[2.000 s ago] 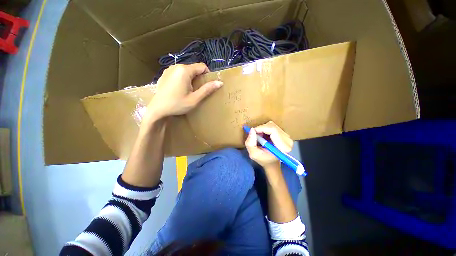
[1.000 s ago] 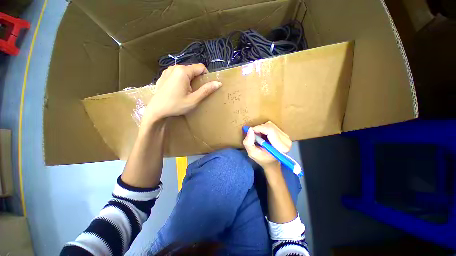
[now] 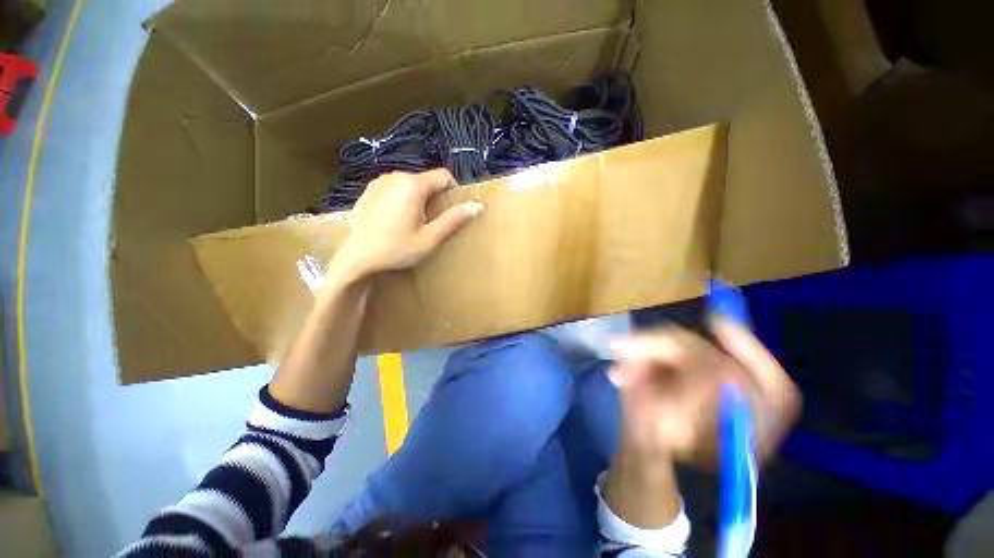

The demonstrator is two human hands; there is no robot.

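A large open brown carton [image 3: 654,229] stands in front of me with one flap folded towards me. Dark grey cord hanks [image 3: 465,140] tied with thin white bands lie inside it. My left hand [image 3: 398,223] grips the top edge of this flap, thumb on the near face, fingers behind it and partly hidden. My right hand [image 3: 698,392] is blurred, off the carton at the lower right, and holds a blue pen [image 3: 737,469] with a white part. The writing on the flap is too blurred to read.
A blue plastic stool [image 3: 948,371] stands at the right. Part of a red object [image 3: 13,87] shows at the upper left edge. My knees in blue jeans [image 3: 480,420] are below the carton. Yellow lines mark the blue-grey floor [image 3: 82,218].
My right hand has moved away from the flap to the right with the pen, which has turned more upright. My left hand keeps its grip. The view has shifted slightly.
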